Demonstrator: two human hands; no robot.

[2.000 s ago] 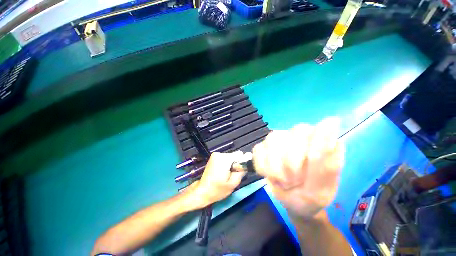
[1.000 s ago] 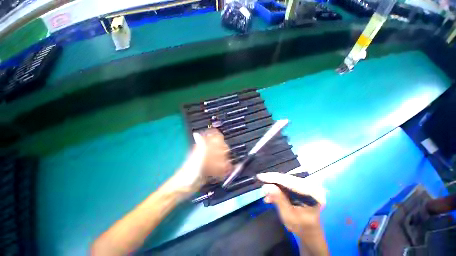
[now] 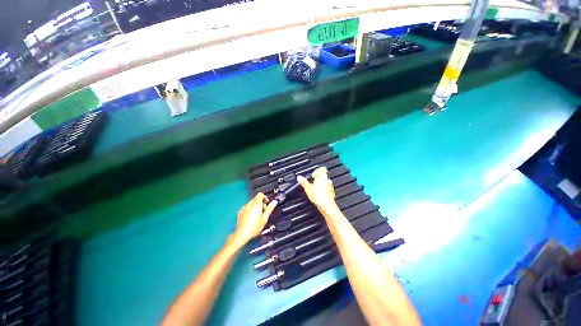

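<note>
A black slotted tray (image 3: 366, 207) lies on the green bench and holds several slim black stick units with silvery rods and tips. A black stick unit (image 3: 290, 190) is held slanting over the upper middle of the tray. My left hand (image 3: 253, 215) has its fingers on the lower left end of this stick. My right hand (image 3: 319, 186) grips its upper right end. Both hands are bare, and the fingertips partly hide the stick's ends. A black stick (image 3: 390, 244) juts out past the tray's lower right corner.
More black trays stand at the lower left (image 3: 44, 280) and upper left (image 3: 67, 143). A post with yellow tape (image 3: 451, 71) rises beyond the bench. A blue bin (image 3: 337, 56) and a wrapped black bundle (image 3: 301, 65) sit behind. A machine with a red button (image 3: 497, 299) stands lower right.
Both hands have moved up over the tray and now share one stick. The silvery piece seen slanting over the tray and the dark piece in my right hand are no longer seen there. The view has shifted.
</note>
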